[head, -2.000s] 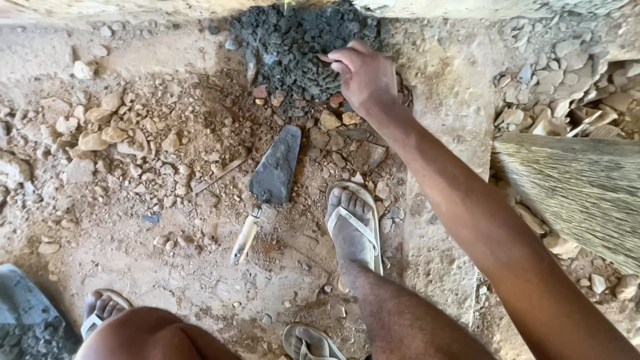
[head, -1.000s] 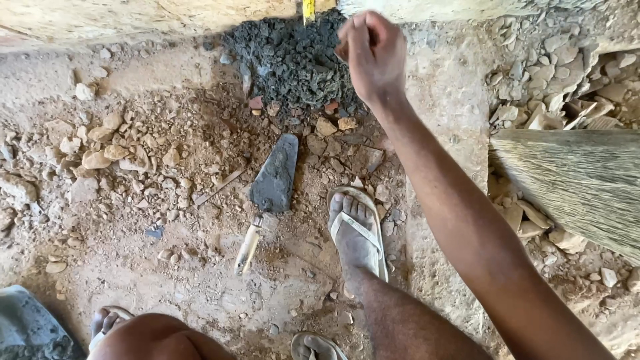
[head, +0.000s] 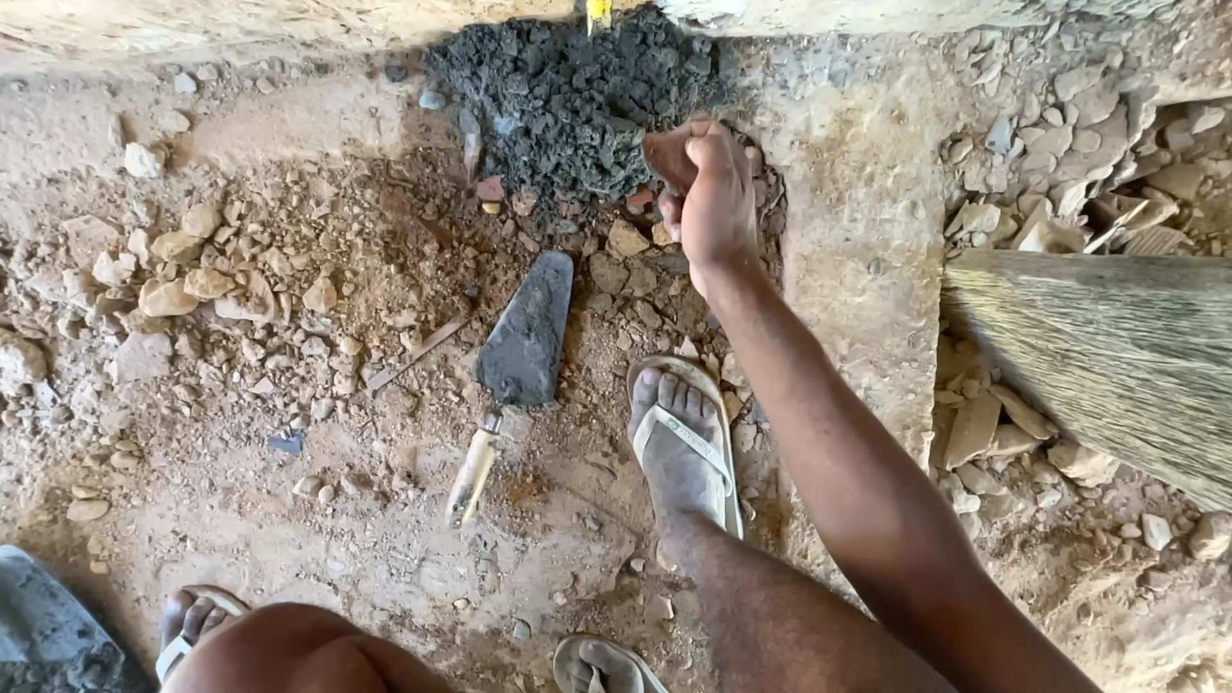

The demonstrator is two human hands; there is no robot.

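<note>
My right hand (head: 710,192) grips a flat reddish-brown shard (head: 671,159), perhaps of fired clay, at the lower right edge of a heap of dark wet mortar (head: 577,106). The heap lies against the base of a pale wall. Below the heap, a pointing trowel (head: 529,332) with a mortar-smeared blade and a pale handle rests on the dirt. My left hand is not in view.
A yellow strip-like thing (head: 599,13) stands at the wall above the mortar. Stones and rubble (head: 192,260) cover the left ground. Broom-like bristles (head: 1107,356) lie at right, a mortar-bearing metal pan or blade (head: 48,616) lower left. Sandalled feet (head: 683,433) stand below.
My right hand has lifted off the mortar, then come down and left to the heap's lower right edge with the shard. The yellow thing has come into view at the wall.
</note>
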